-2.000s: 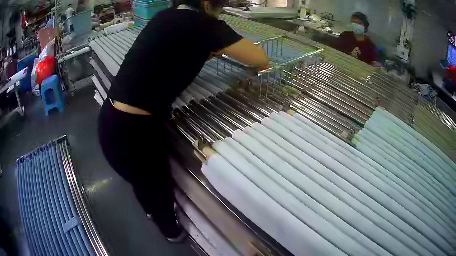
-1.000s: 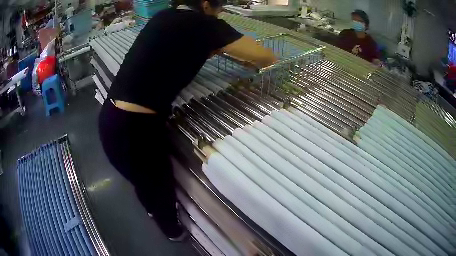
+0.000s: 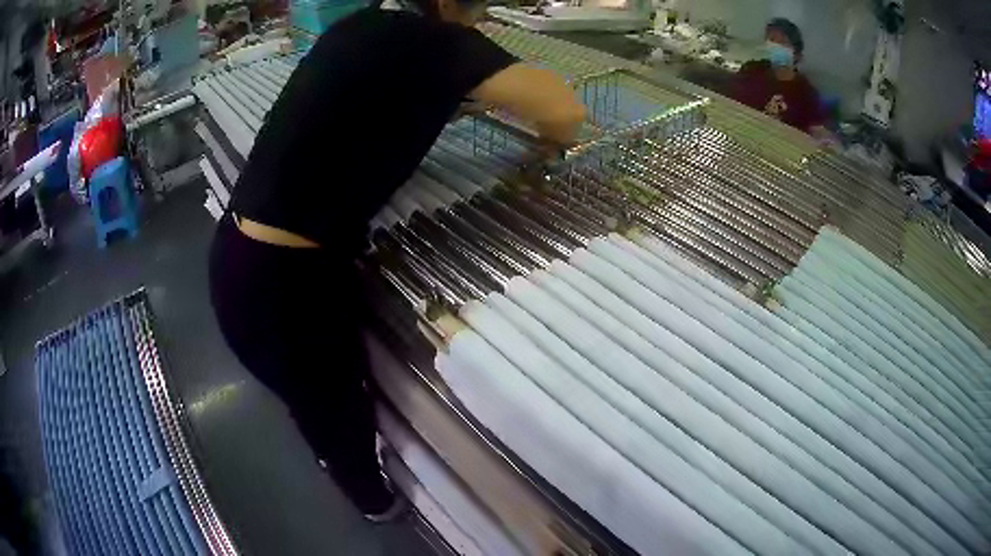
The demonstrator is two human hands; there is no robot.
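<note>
Neither of my hands is in the picture. Nearest in front of me, long white and pale blue fabric sleeves (image 3: 652, 380) lie side by side on a wide rack. Bare shiny metal tubes (image 3: 489, 244) run on from the sleeve mouths. A small tan band (image 3: 443, 326) shows at the nearest sleeve's mouth. More pale mint sleeves (image 3: 869, 288) lie at the right. A silvery wire basket (image 3: 636, 125) stands on the tubes farther back.
A person in black (image 3: 337, 130) leans over the rack, an arm at the wire basket. A masked person (image 3: 777, 81) is behind it. A low rack with blue sleeves (image 3: 103, 434) is at lower left. A blue stool (image 3: 112, 201) stands behind.
The leaning person's forearm has shifted, first right along the wire basket, then back left with the elbow raised. The view has moved only slightly.
</note>
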